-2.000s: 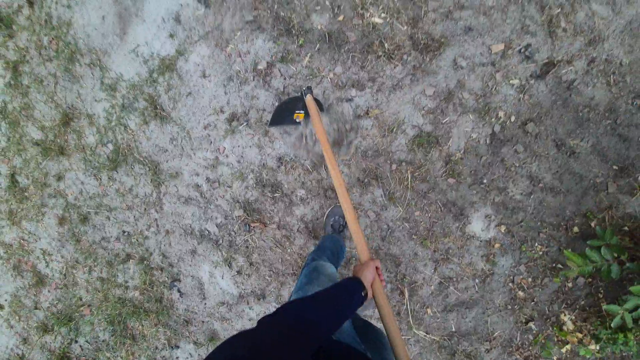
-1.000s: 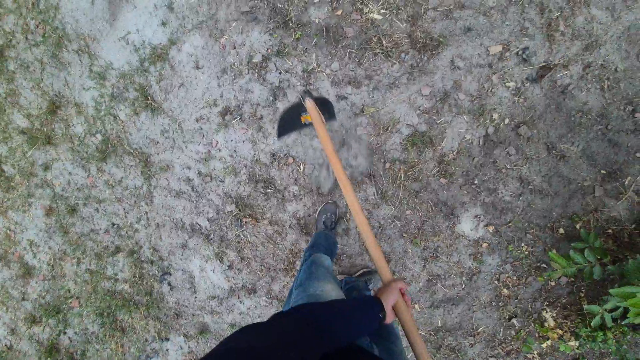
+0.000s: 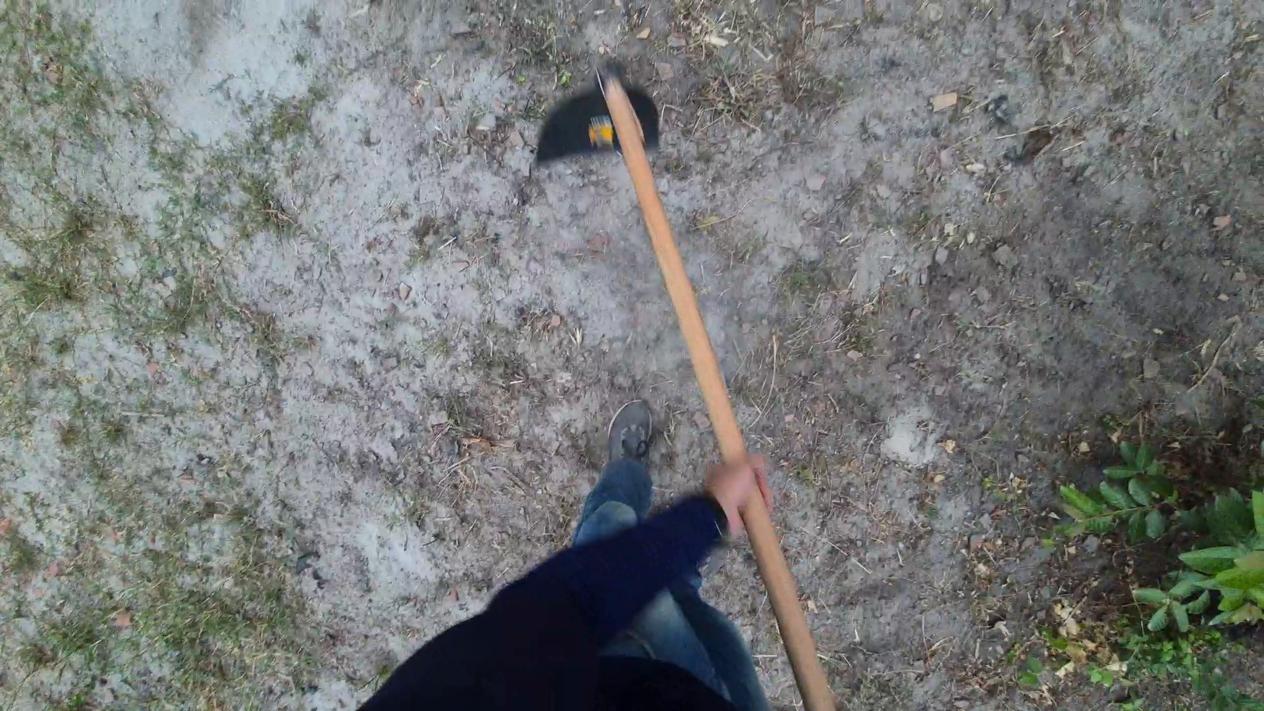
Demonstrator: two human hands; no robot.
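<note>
My left hand (image 3: 739, 491) is wrapped around the wooden handle (image 3: 691, 316) of a hoe, at the lower middle of the head view. The handle runs from the bottom edge up to a dark, curved hoe blade (image 3: 578, 123) with a yellow label, slightly blurred, near the top. Whether the blade touches the soil cannot be told. A dark blue sleeve covers the arm. My right hand is out of view, and the handle's lower end is cut off by the frame.
Dry, sandy ground (image 3: 474, 296) carries small stones, dead stalks and wood chips. Patches of grass (image 3: 217, 592) grow on the left, and a leafy green plant (image 3: 1215, 563) stands at the lower right. My shoe (image 3: 631, 431) is below the middle, left of the handle.
The blade has shifted and turned slightly relative to the ground over these frames. My left hand remains around the handle.
</note>
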